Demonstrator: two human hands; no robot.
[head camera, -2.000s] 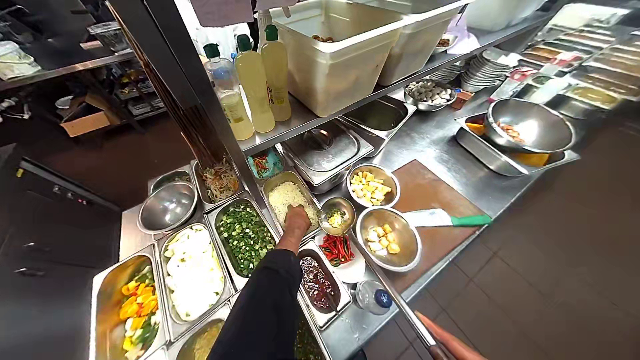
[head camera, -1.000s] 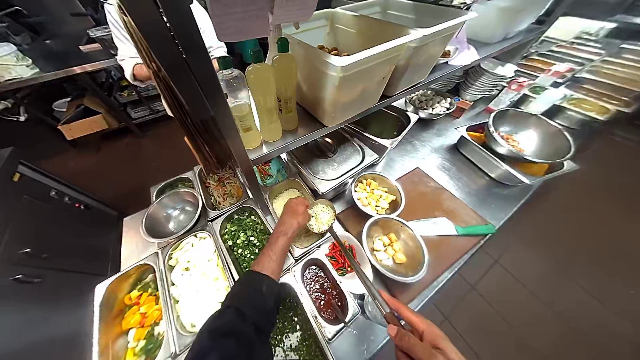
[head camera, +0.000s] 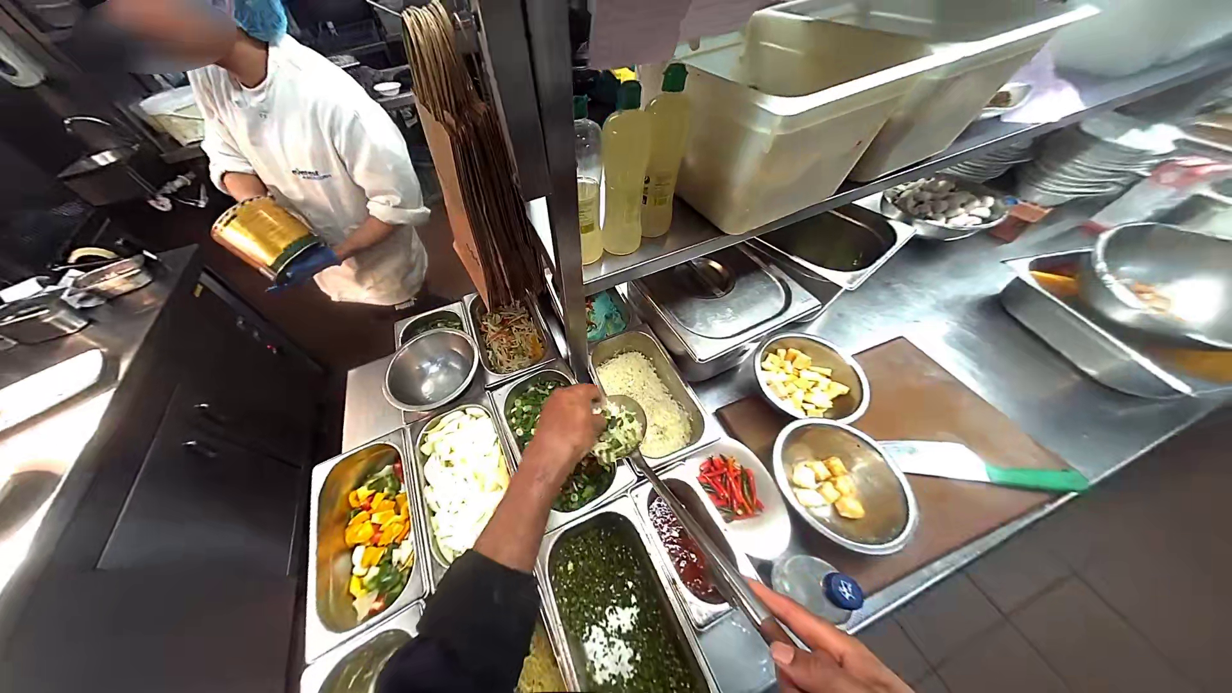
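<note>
My right hand (head camera: 818, 645) grips the handle of a long steel ladle (head camera: 707, 549), low at the right. The ladle's bowl, with pale chopped bits and some green in it, hangs between a tray of minced pale garlic or similar (head camera: 654, 399) and a tray of sliced green vegetables (head camera: 582, 486). Just left of the bowl, my left hand (head camera: 568, 421) is over the green tray, its fingers bent at the ladle's edge; whether it pinches some food cannot be made out. Red chillies (head camera: 730, 484) lie on a white plate beside a tray of dark red sauce (head camera: 674, 549).
A steel post (head camera: 561, 192) and shelf (head camera: 818, 164) stand ahead, with bottles and tubs. Metal bowls of yellow chunks (head camera: 804, 382) and fried cubes (head camera: 828, 486), plus a green-handled knife (head camera: 982, 469), rest on the brown board (head camera: 943, 404). Across the counter a person (head camera: 318, 154) holds a golden tin.
My left hand has moved from the minced pale food to the green vegetables, and the ladle now carries some green too. The person across the counter has come more into view.
</note>
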